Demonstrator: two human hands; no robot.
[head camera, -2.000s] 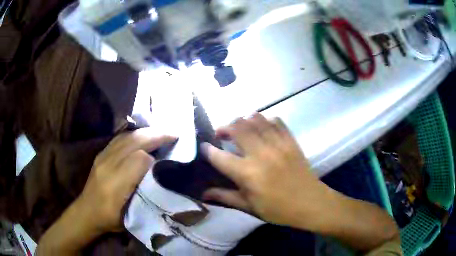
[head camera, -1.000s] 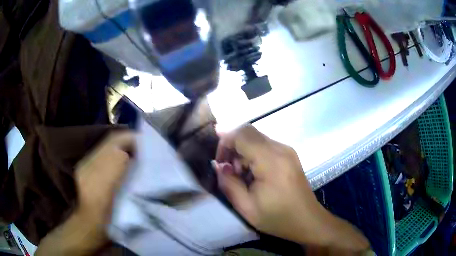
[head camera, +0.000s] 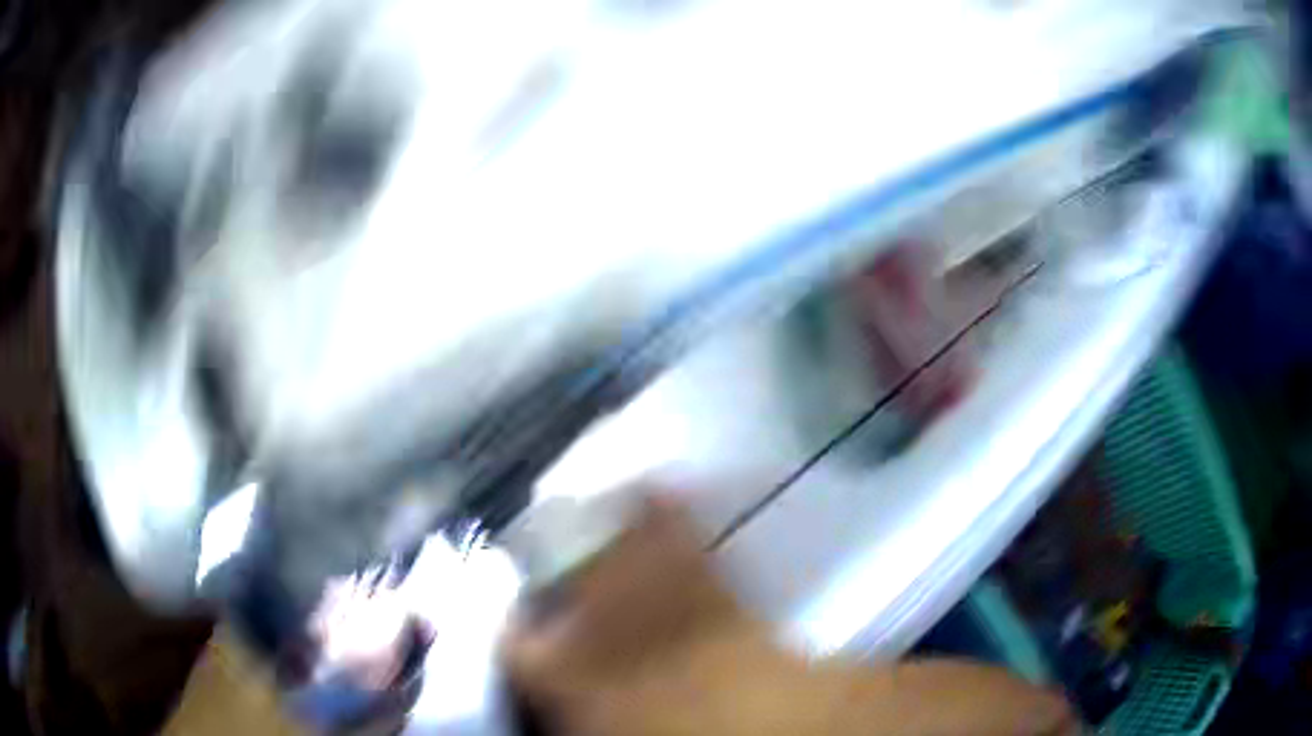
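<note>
The view is strongly blurred. The white sewing machine head (head camera: 475, 187) with a blue stripe fills the upper left and middle. My right hand (head camera: 648, 633) is at the bottom centre, just below the machine arm, with its fingers pointing left towards the lamp-lit needle area. Its fingertips and anything in them cannot be made out. My left hand (head camera: 216, 697) shows only as a small blurred patch at the bottom left, mostly hidden by the machine head or cut off. A glaring white patch (head camera: 468, 618) lies between the hands, perhaps the white-backed piece.
Blurred red and green scissor handles (head camera: 914, 338) lie on the white sewing table (head camera: 878, 532), right of the machine arm. Small dark parts lie beyond them. A green basket (head camera: 1187, 489) holding scraps is below the table's right edge. Dark brown cloth (head camera: 29, 360) shows at the far left.
The view has shifted and come closer to the machine head, which now covers much more of the picture. Both hands appear lower, and the white piece and brown cloth between them are largely out of sight.
</note>
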